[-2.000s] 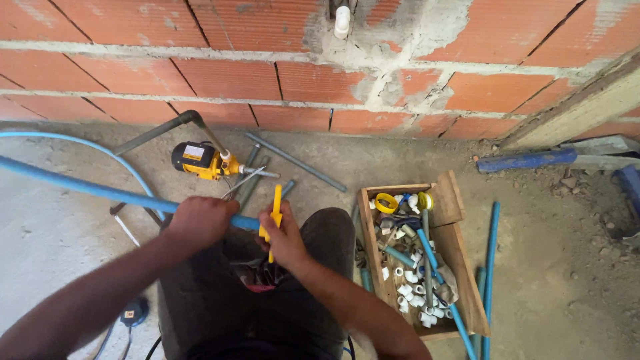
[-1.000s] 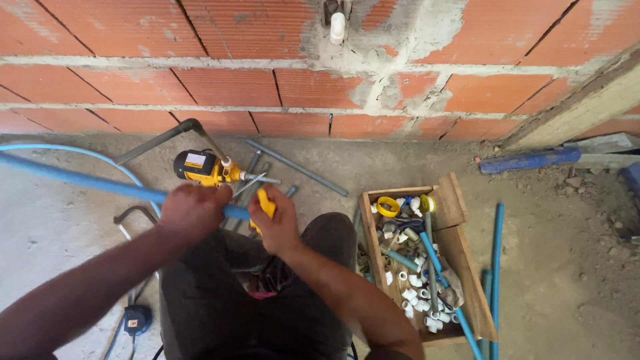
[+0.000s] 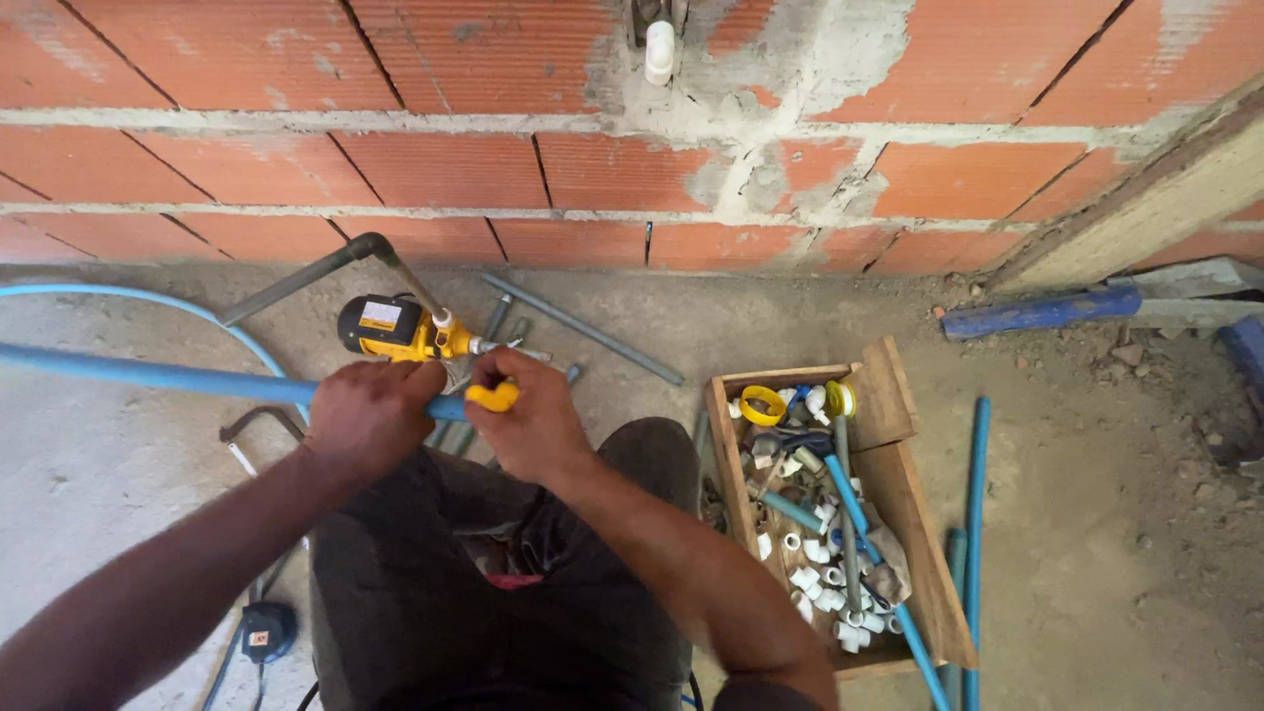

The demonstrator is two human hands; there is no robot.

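My left hand (image 3: 370, 415) is closed around a blue plastic pipe (image 3: 168, 375) that runs in from the left edge. At the pipe's right end, my right hand (image 3: 523, 410) grips a small yellow tool (image 3: 493, 397); most of it is hidden by the fingers, so its kind cannot be told. Just beyond my hands, a black and yellow electric water pump (image 3: 405, 331) lies on the floor. A dark elbowed pipe (image 3: 296, 281) rises from its fitting. Both hands are above my knees.
A wooden box (image 3: 731, 464) at the right holds white pipe fittings (image 3: 829, 583), tape rolls and pipe pieces. Blue pipe (image 3: 978, 513) lies beside it. Gray-green pipes (image 3: 592, 331) lie near the brick wall (image 3: 444, 168). A hacksaw (image 3: 262, 420) and tape measure (image 3: 268, 632) are at the left.
The yellow tool has turned in my right hand, and less of it shows than two seconds ago. My left hand still holds the blue pipe.
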